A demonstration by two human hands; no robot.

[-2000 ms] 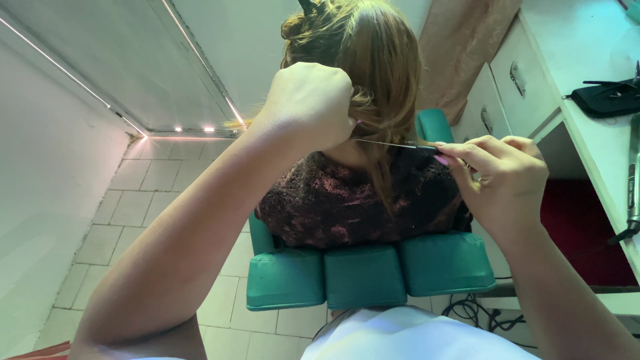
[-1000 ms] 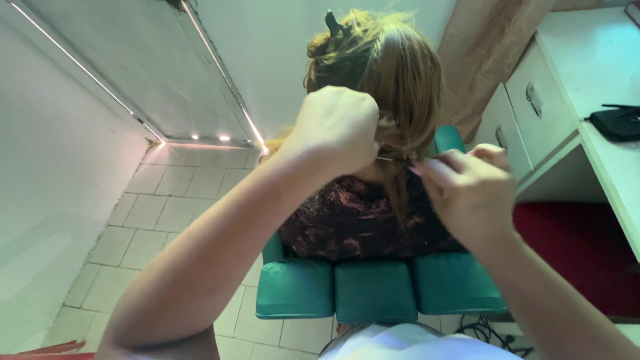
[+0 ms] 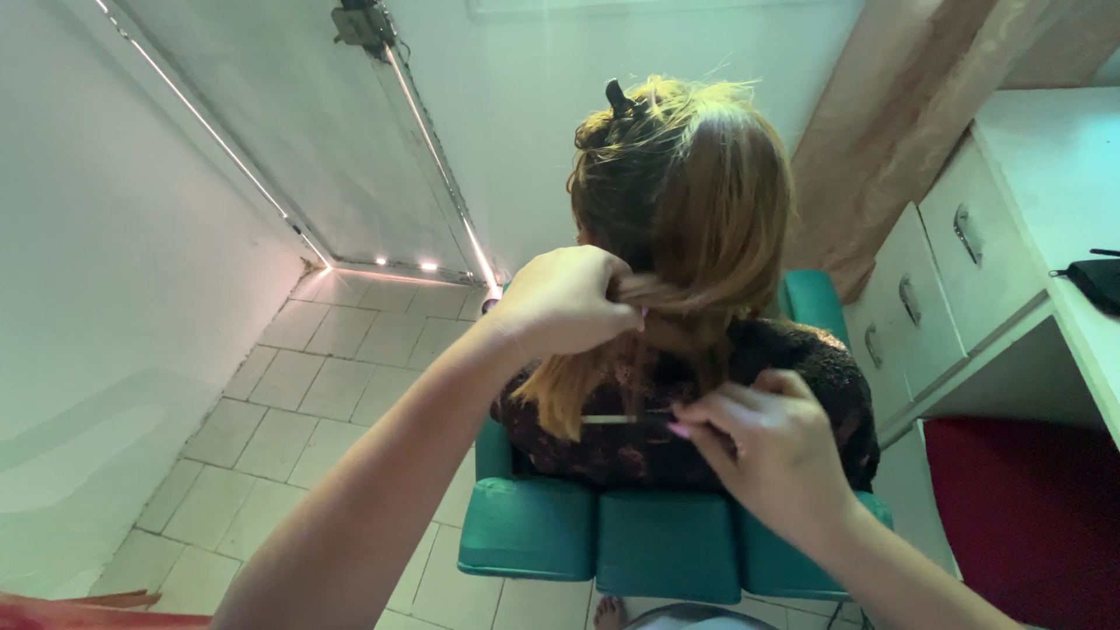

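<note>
A seated person's long light-brown hair [image 3: 726, 201] is seen from behind, with a dark claw clip [image 3: 619, 99] at the upper left of the head. My left hand [image 3: 573, 297] grips a gathered section of this hair at the nape, and its loose ends hang below over the dark patterned top [image 3: 604, 451]. Lower and to the right, my right hand [image 3: 761, 433] pinches a thin tool with a pale, narrow shaft [image 3: 610, 419], probably a tail comb, which points left across the person's upper back. The part within my fingers is hidden and blurred.
The person sits in a chair with a green padded back [image 3: 669, 542]. To the right stand a white cabinet with drawers [image 3: 949, 236], a black pouch [image 3: 1098, 284] on its top and a red surface [image 3: 1024, 507] beneath. A wall with light strips is at left, above floor tiles [image 3: 332, 385].
My right hand and the thin tool have moved down, away from the nape, onto the upper back. My left hand still holds hair at the nape.
</note>
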